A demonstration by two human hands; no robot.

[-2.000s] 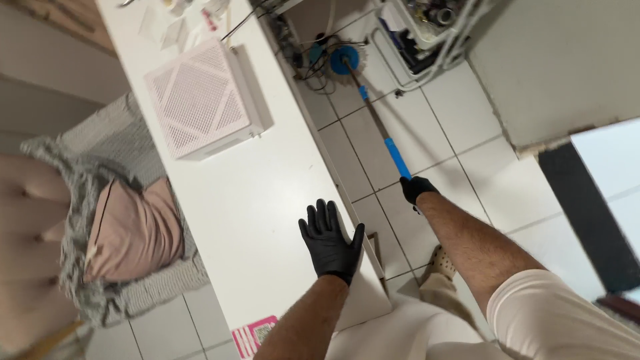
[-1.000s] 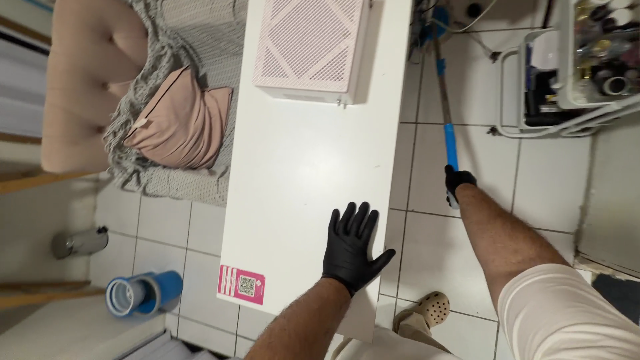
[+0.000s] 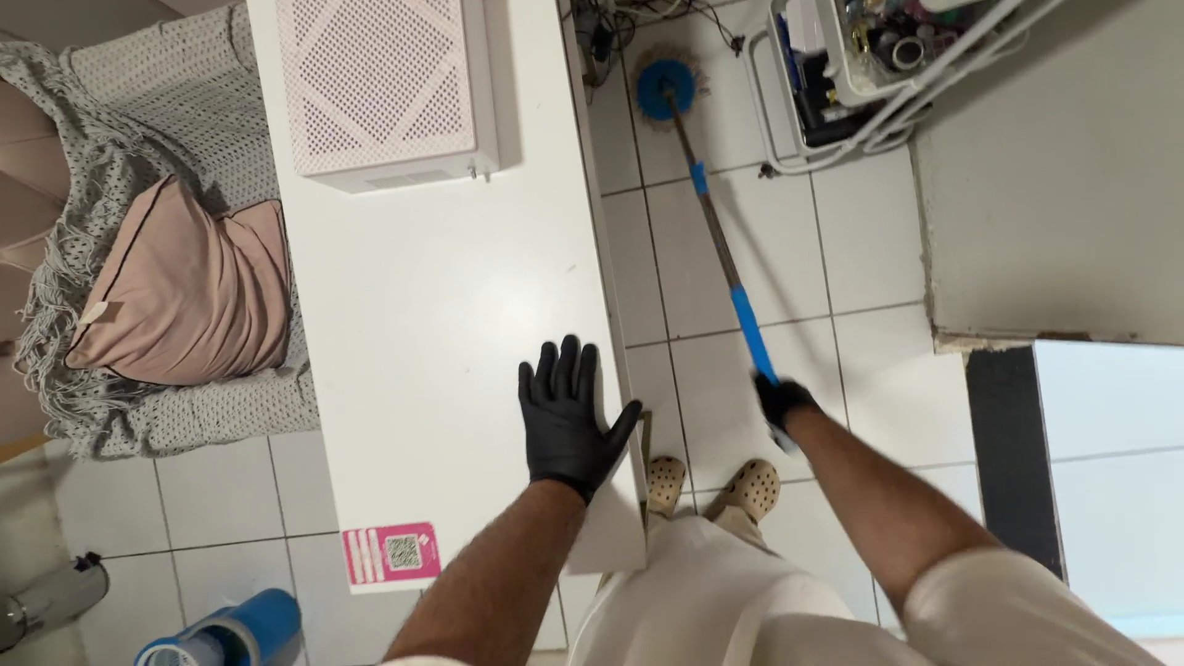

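Note:
My left hand (image 3: 566,427), in a black glove, lies flat with fingers spread on the white table top (image 3: 444,370), near its right edge. My right hand (image 3: 782,404), also black-gloved, grips the blue handle of a long mop (image 3: 719,231). The mop's round blue head (image 3: 666,89) with a fringe rests on the tiled floor beside the table, close to some cables. A pink perforated box (image 3: 384,83) stands on the table beyond my left hand. A pink card with a printed code (image 3: 392,553) lies at the table's near left corner.
A white trolley (image 3: 869,88) with bottles stands at the upper right; dark cables (image 3: 606,42) lie near the mop head. A pink cushion (image 3: 199,287) and grey knitted throw (image 3: 185,102) cover a seat at left. A blue bucket (image 3: 231,634) stands lower left. My clogs (image 3: 751,488) are below.
The view has swung and shifted. My left hand stays flat on the table and my right hand keeps hold of the mop. Two clogs show now; one showed a second ago.

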